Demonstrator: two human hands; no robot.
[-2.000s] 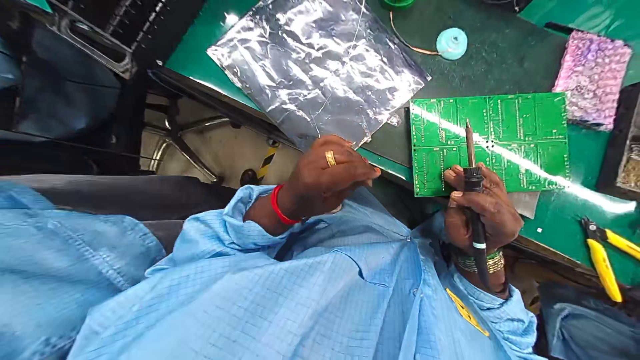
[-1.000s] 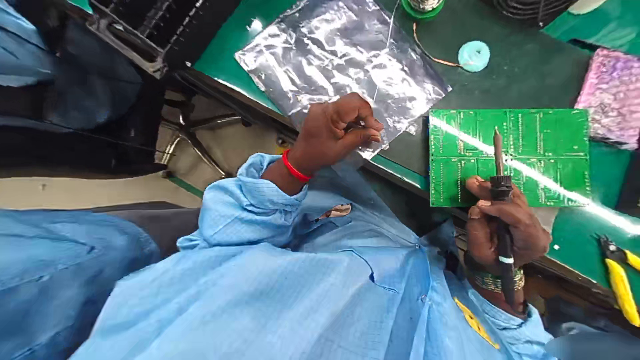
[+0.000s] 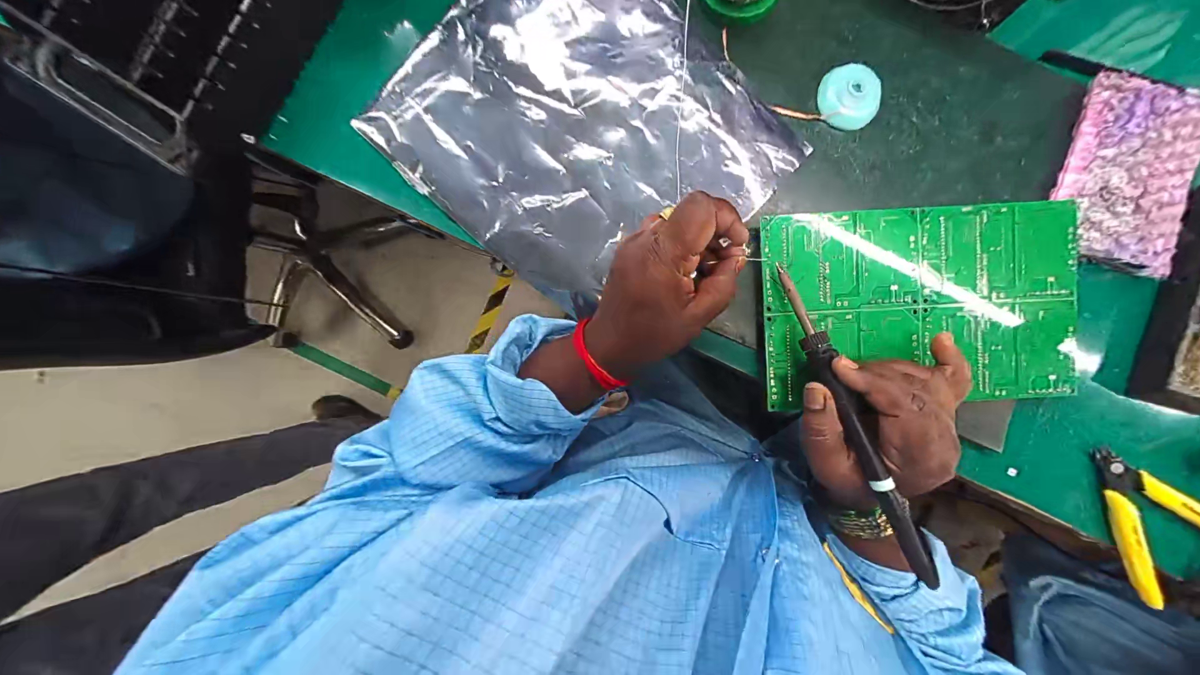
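My left hand pinches a thin solder wire that runs down from a green spool; its short free end points at the left edge of a green printed circuit board. In my right hand is a soldering iron, its tip over the board's upper left part, close to the wire end. Whether tip and wire touch the board I cannot tell. The fingers of my right hand overlap the board's lower part. A silvery antistatic bag lies beyond my left hand.
A pale blue round container with a copper-coloured braid stands beyond the board. Pink bubble wrap lies at the right, yellow-handled cutters at the lower right. A black rack is at the upper left; a person's dark-clothed legs show below it.
My left hand has moved right, to the board's left edge. The soldering iron has tilted, and its tip has swung left over the board toward the wire end.
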